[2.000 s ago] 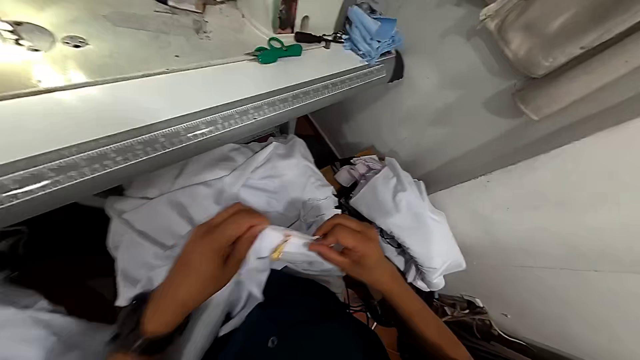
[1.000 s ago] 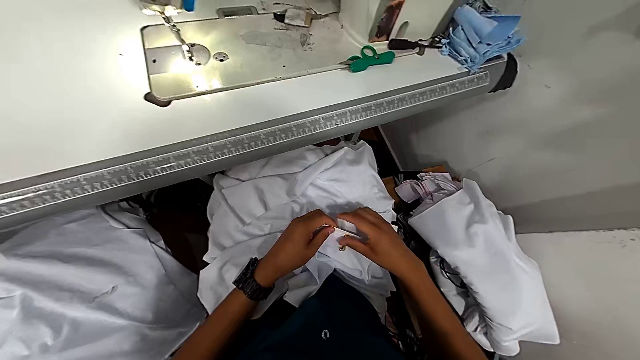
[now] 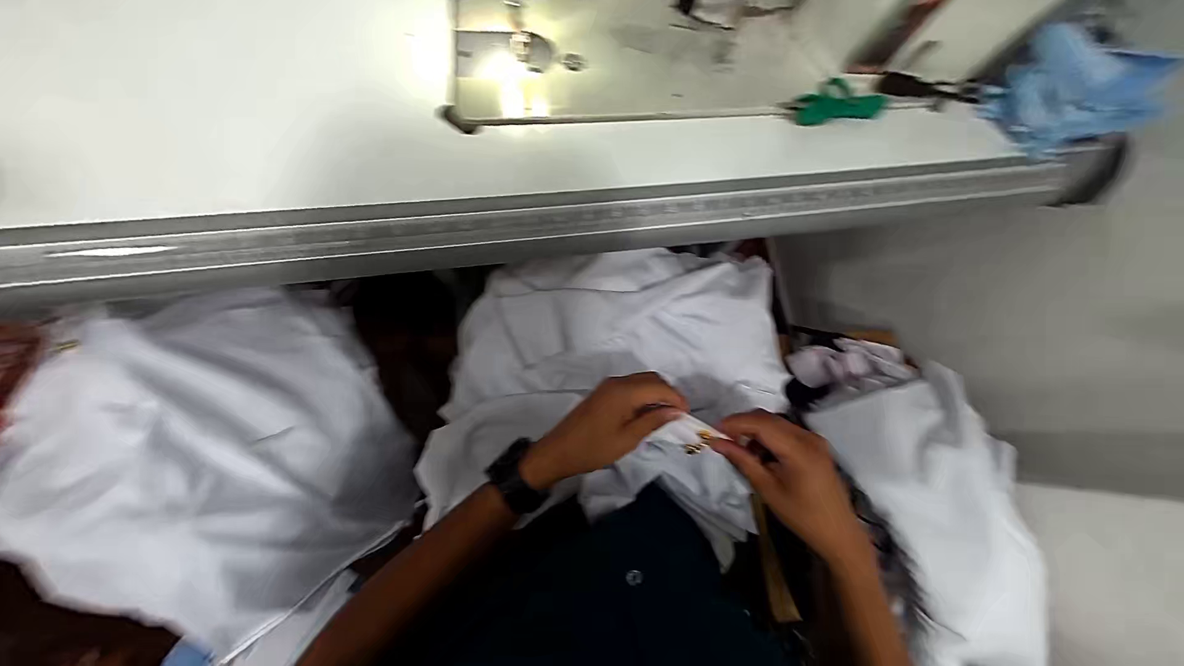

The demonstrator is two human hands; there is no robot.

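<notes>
White fabric lies in folds below the table edge and over the lap. My left hand, with a dark watch on its wrist, pinches one edge of this fabric between thumb and fingers. Close on its right, my right hand pinches the same edge. Small gold-coloured pieces show on the white strip between the two hands, beside the right thumb; blur hides what they are exactly.
Above the hands runs the table's front edge with a clear ruler. On top are a sewing machine bed, green thread snips and blue cloth. White fabric heaps lie left and right.
Both hands stay on the white fabric. They were close together one second ago and are now slightly apart, with more of the strip and gold-coloured pieces showing. The view has shifted.
</notes>
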